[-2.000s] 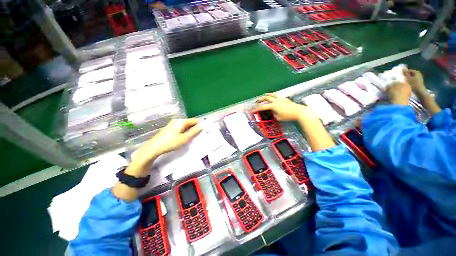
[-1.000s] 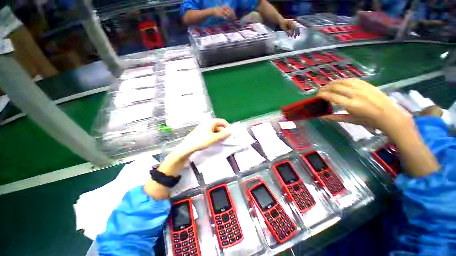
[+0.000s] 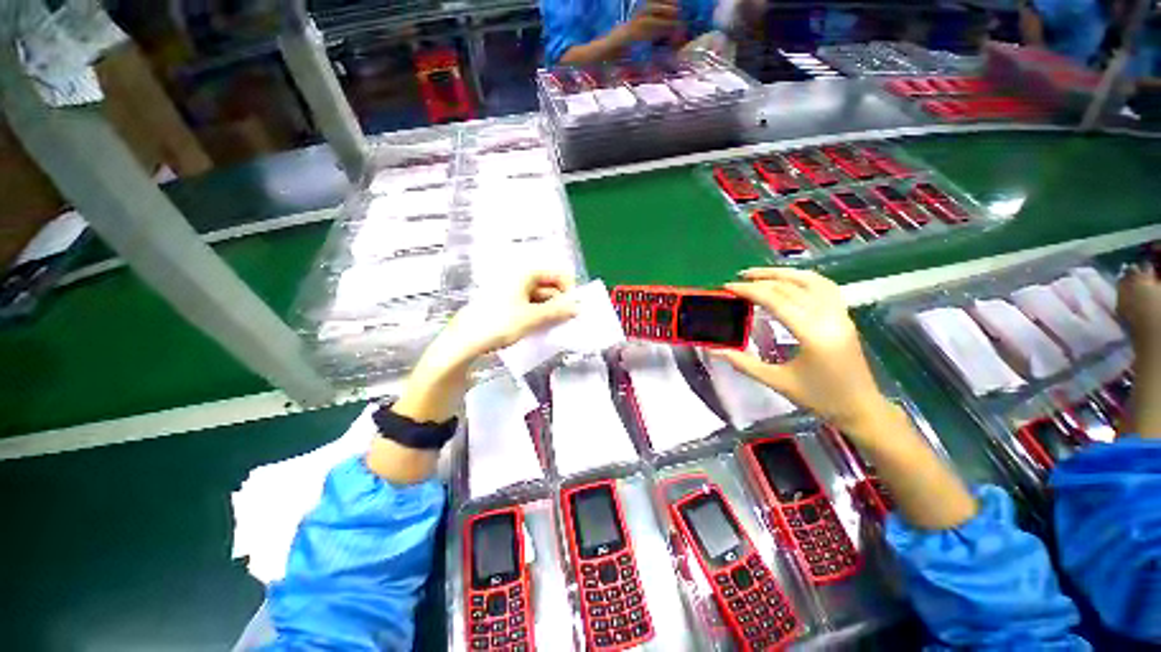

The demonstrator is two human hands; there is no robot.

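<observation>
My right hand (image 3: pixel 815 341) holds a red keypad phone (image 3: pixel 685 317) sideways above the tray, its screen end between thumb and fingers. My left hand (image 3: pixel 516 310) pinches a white sleeve (image 3: pixel 569 334); the phone's keypad end is at the sleeve's right edge, and I cannot tell if it is inside. Below is a clear blister tray (image 3: pixel 550 510). Its far row holds white-covered phones (image 3: pixel 588 414); its near row holds bare red phones (image 3: pixel 607 564), the rightmost partly hidden by my right forearm. A pile of empty sleeves (image 3: pixel 287 503) lies left of the tray, partly behind my left sleeve.
A stack of filled trays (image 3: pixel 439 248) stands by the grey post (image 3: pixel 159 210). A tray of bare red phones (image 3: pixel 840 198) lies on the green belt (image 3: pixel 649 236). Another person's tray (image 3: pixel 1006 334) and hand (image 3: pixel 1139 306) are at right. A person sits across, behind stacked trays (image 3: pixel 643 108).
My right hand has lifted a phone from the far row's right end and brought it left to the sleeve. My left hand has raised a sleeve. The view has shifted.
</observation>
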